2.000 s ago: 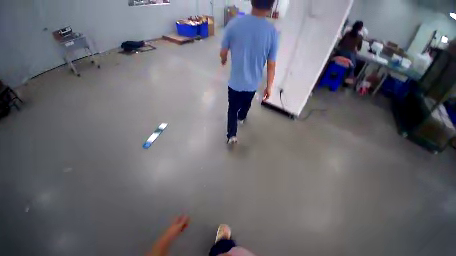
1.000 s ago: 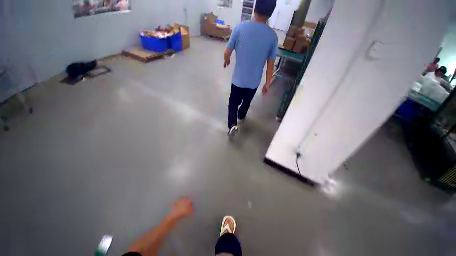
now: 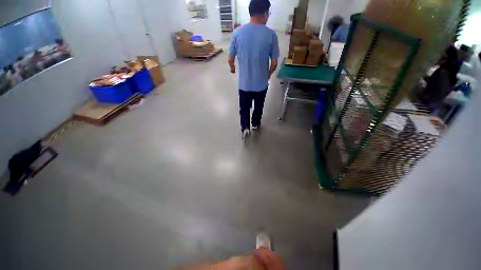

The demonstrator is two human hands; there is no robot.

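Note:
My left hand (image 3: 268, 260) is at the bottom edge, blurred and partly cut off, with its forearm coming in from the left. No held thing shows, and its fingers cannot be made out. It partly covers my light shoe (image 3: 263, 241). My right hand is not in view. Ahead, a person in a light blue shirt (image 3: 254, 55) and dark trousers walks on the grey floor (image 3: 211, 174), back turned to me.
Right: a green-framed mesh rack (image 3: 369, 105), a green-topped table (image 3: 306, 73) with cartons, and a white pillar (image 3: 422, 216) close by. Left: blue bins (image 3: 113, 92) on a pallet, and a black thing (image 3: 22, 161) on the floor. People sit beyond the mesh.
The view has moved forward, with the pillar now at the lower right edge and the mesh rack nearer. The person ahead has walked on. My left hand has swung right and down to the bottom edge.

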